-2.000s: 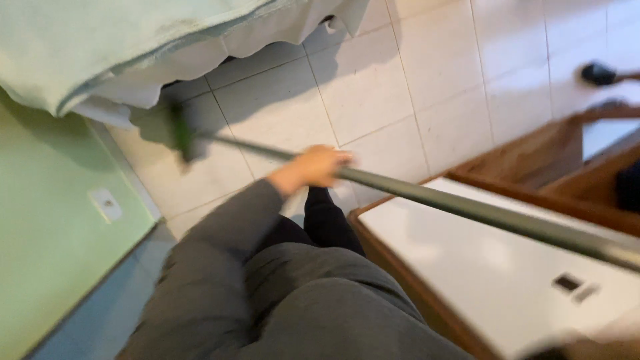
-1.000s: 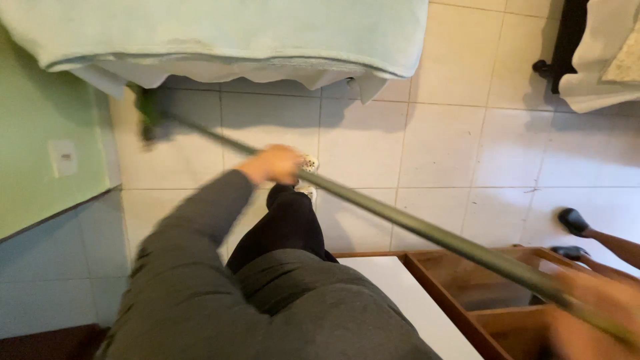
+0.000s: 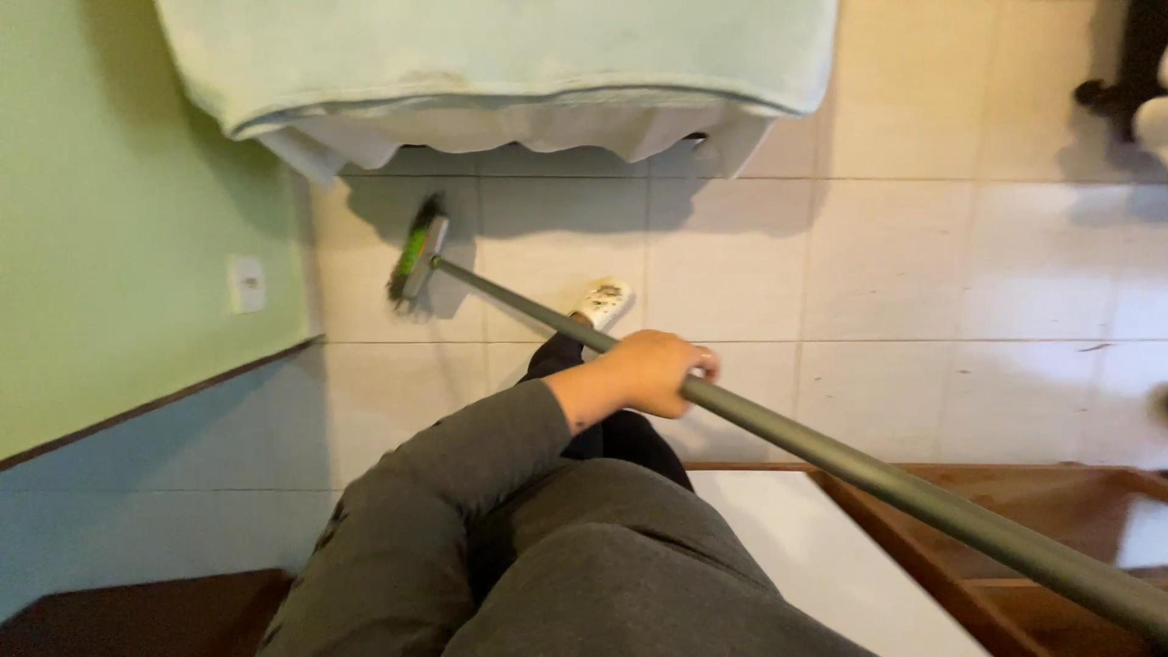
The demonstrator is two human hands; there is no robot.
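Observation:
My left hand (image 3: 662, 372) is closed around the grey-green handle (image 3: 876, 474) of a broom, above my legs. From there the handle slants down to the floor at the upper left and up past the lower right edge of the view. The broom head (image 3: 420, 254), with green and dark bristles, lies tilted on the light floor tiles, between the green wall and my foot in a white clog (image 3: 604, 303). My right hand is outside the frame.
A bed with a pale green cover (image 3: 511, 46) and hanging white cloth stands ahead. On the left is a green wall with a white socket plate (image 3: 246, 284). A white-topped wooden piece of furniture (image 3: 812, 547) is at lower right. Small debris dots the tiles.
The broom head has moved away from the left wall, where it was near the bed's corner. My right hand, blurred at lower right a second ago, has left the view, as have another person's feet.

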